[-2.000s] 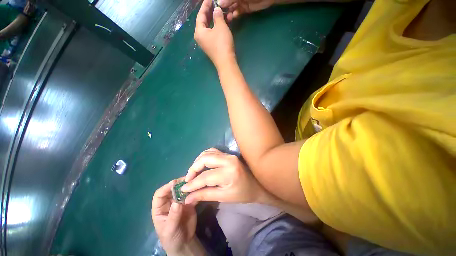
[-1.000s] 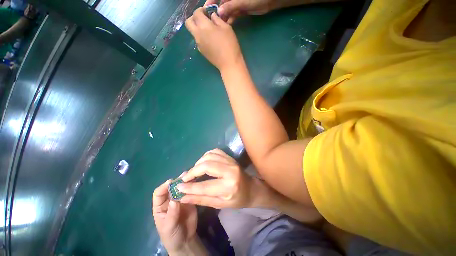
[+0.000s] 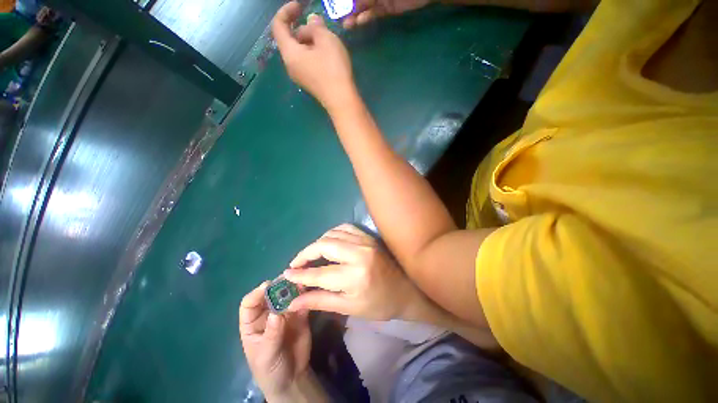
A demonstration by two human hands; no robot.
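Note:
A small square part-assembled unit (image 3: 281, 294), with a green board, a darker square centre and a pale frame edge, is held between both hands at lower centre. My left hand (image 3: 272, 338) grips its lower left side with thumb and fingers. My right hand (image 3: 346, 271) has its fingertips on the unit's right and upper edges. Part of the rim is hidden under the fingers. Both hands are just over the green bench (image 3: 236, 315).
A small shiny white piece (image 3: 191, 262) and a tiny white fleck (image 3: 237, 211) lie on the bench. A shiny conveyor (image 3: 86, 181) runs at left, with a green metal post (image 3: 165, 47). A neighbour in a yellow shirt (image 3: 614, 236) holds a white-faced piece (image 3: 338, 8) at top.
The fingers of my right hand have shifted to the unit's edges, showing more of its green face and centre. The neighbour's hands have moved apart, and the white-faced piece now shows in one.

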